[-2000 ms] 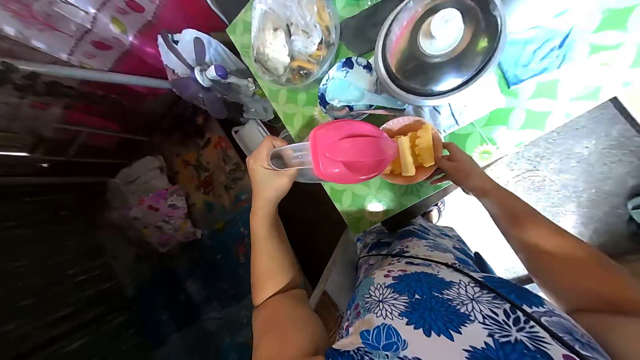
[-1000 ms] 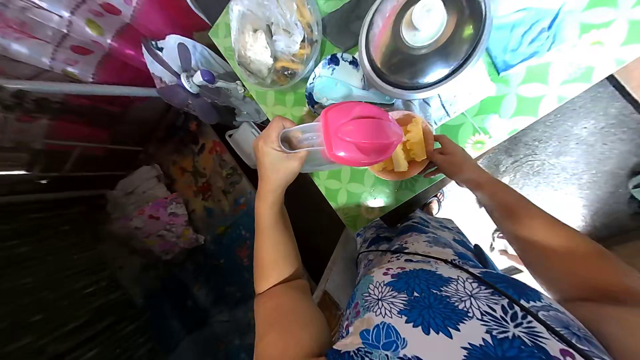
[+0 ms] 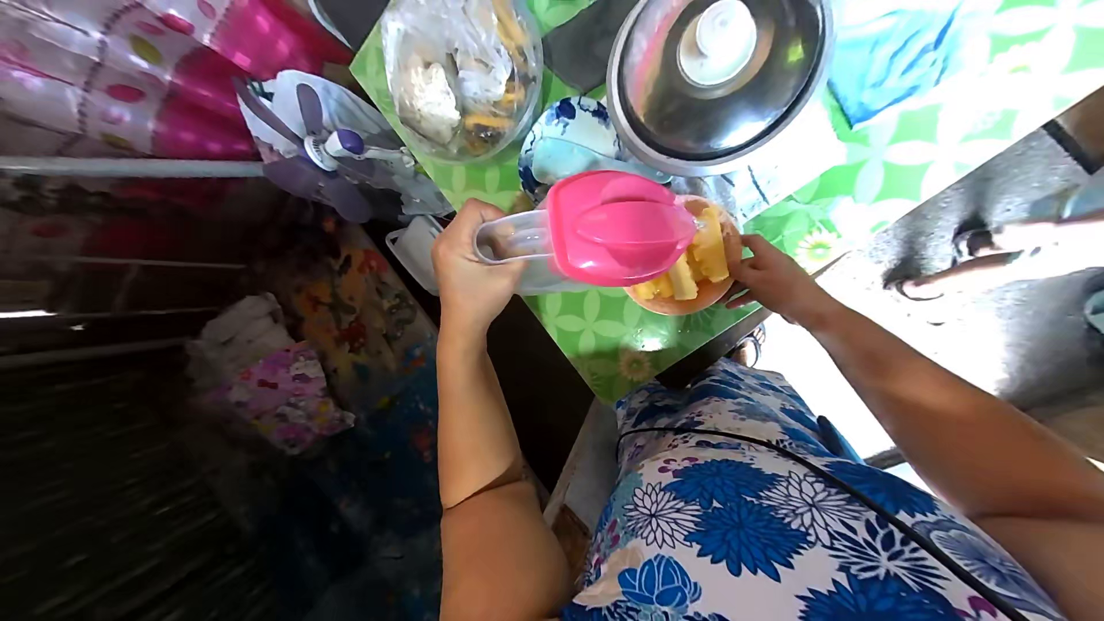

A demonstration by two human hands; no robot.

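Note:
My left hand (image 3: 479,267) grips the handle of a clear plastic pitcher (image 3: 535,274) with a pink lid (image 3: 617,228). The pitcher is tilted, and its lid's spout end reaches over an orange bowl (image 3: 724,297). Yellow fruit pieces (image 3: 709,246), cut into chunks, lie in the bowl. My right hand (image 3: 772,276) holds the bowl by its right rim, fingers partly hidden beneath it. The lid covers the bowl's left part. Whether liquid runs from the spout cannot be told.
On the green patterned tablecloth (image 3: 591,323) stand a metal pot with a glass lid (image 3: 664,95), a blue-and-white plate (image 3: 565,121) bearing a light-blue spoon or ladle (image 3: 573,159), and a clear container (image 3: 517,112) holding a plastic bag. A fan (image 3: 319,151) is left of the table. A person's legs (image 3: 1026,237) show at right.
A person's legs have come into view at the right. Both hands keep hold of the pitcher and the bowl, with the lid staying over the bowl's edge.

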